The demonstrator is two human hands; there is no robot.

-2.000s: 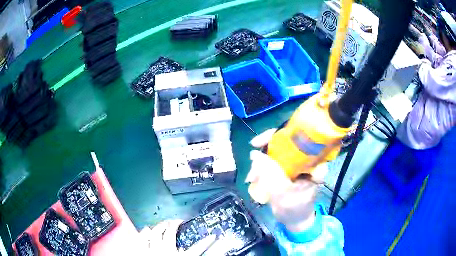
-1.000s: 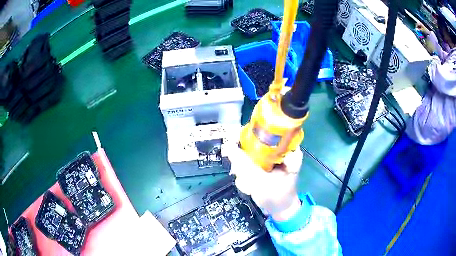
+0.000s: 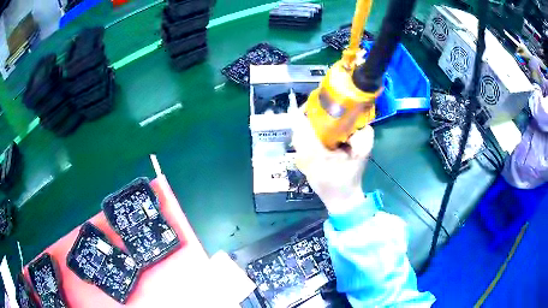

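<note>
My right hand (image 3: 336,159) grips the orange-yellow electric screwdriver (image 3: 342,105), with its black cable and yellow cord at the top. The hand and tool are in front of the right side of the white-grey screw feeder (image 3: 270,174); the screwdriver's tip is hidden. Below, at the bottom edge, a circuit board (image 3: 288,271) lies in a black housing, partly covered by my blue sleeve. A pale card (image 3: 231,280) lies at its left. My left hand is not in view.
Several boards in housings (image 3: 141,222) lie on the pink mat (image 3: 180,271) at left. Black stacked housings (image 3: 186,33) stand at the far left. A blue bin (image 3: 408,81) is behind the feeder. White-grey boxes with fan grilles (image 3: 490,84) and a person's sleeve (image 3: 523,162) are at right.
My left hand, seen at the board two seconds ago, has left the picture. My right hand and screwdriver have moved from right of the feeder to in front of it. The view has shifted left.
</note>
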